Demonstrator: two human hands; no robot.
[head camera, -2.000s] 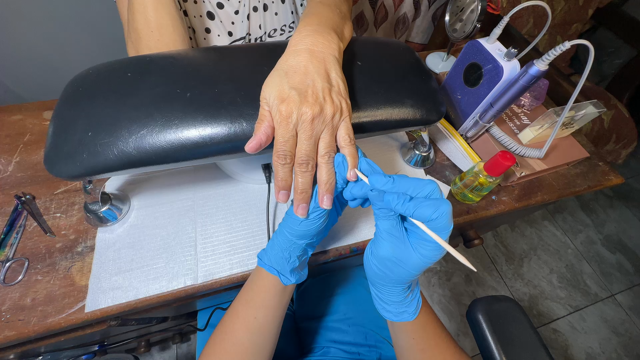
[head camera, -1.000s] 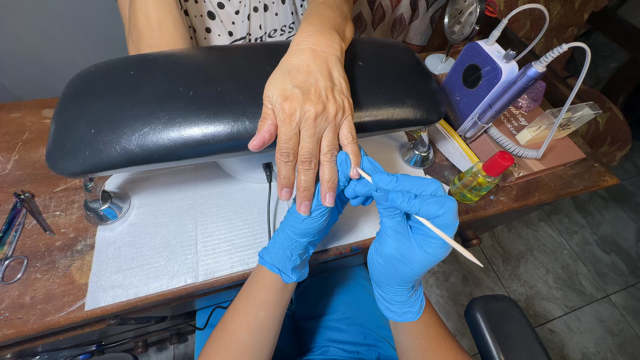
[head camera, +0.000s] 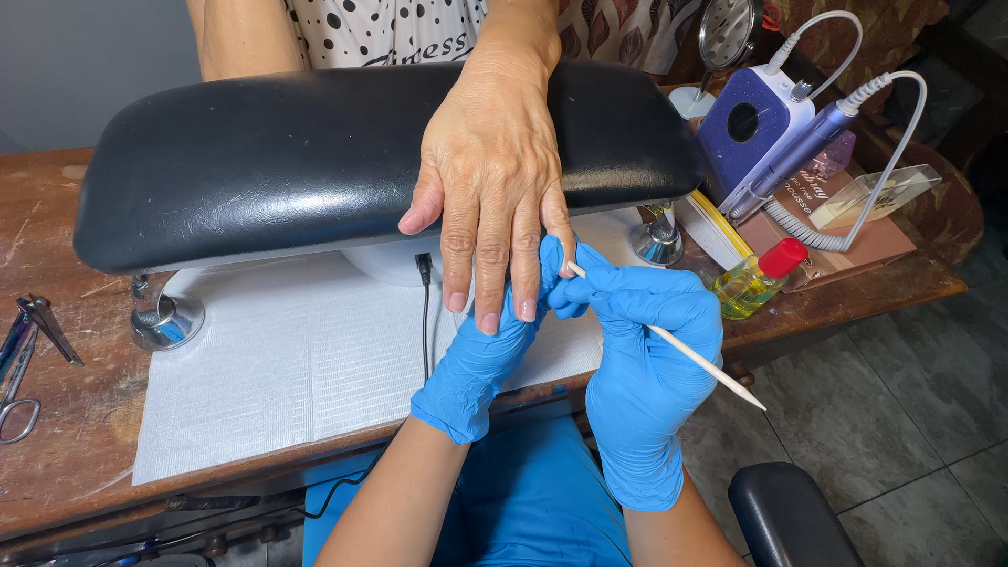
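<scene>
Another person's hand (head camera: 496, 173) lies palm down over a black padded armrest (head camera: 260, 157), its fingers hanging past the front edge. My left hand (head camera: 492, 346), in a blue glove, is under those fingers and holds the little finger near its tip; the other person's fingers partly hide it. My right hand (head camera: 654, 362), also gloved in blue, grips a thin wooden cuticle stick (head camera: 701, 361). One end of the stick is at the little finger's nail, and the pointed end sticks out to the lower right.
A white disposable towel (head camera: 252, 378) covers part of the wooden table under the armrest's chrome feet (head camera: 167, 319). Scissors (head camera: 17, 402) and other metal tools lie at left. At right stand a bottle with a red cap (head camera: 760, 279), an electric nail drill unit (head camera: 748, 126) and a round mirror (head camera: 726, 33).
</scene>
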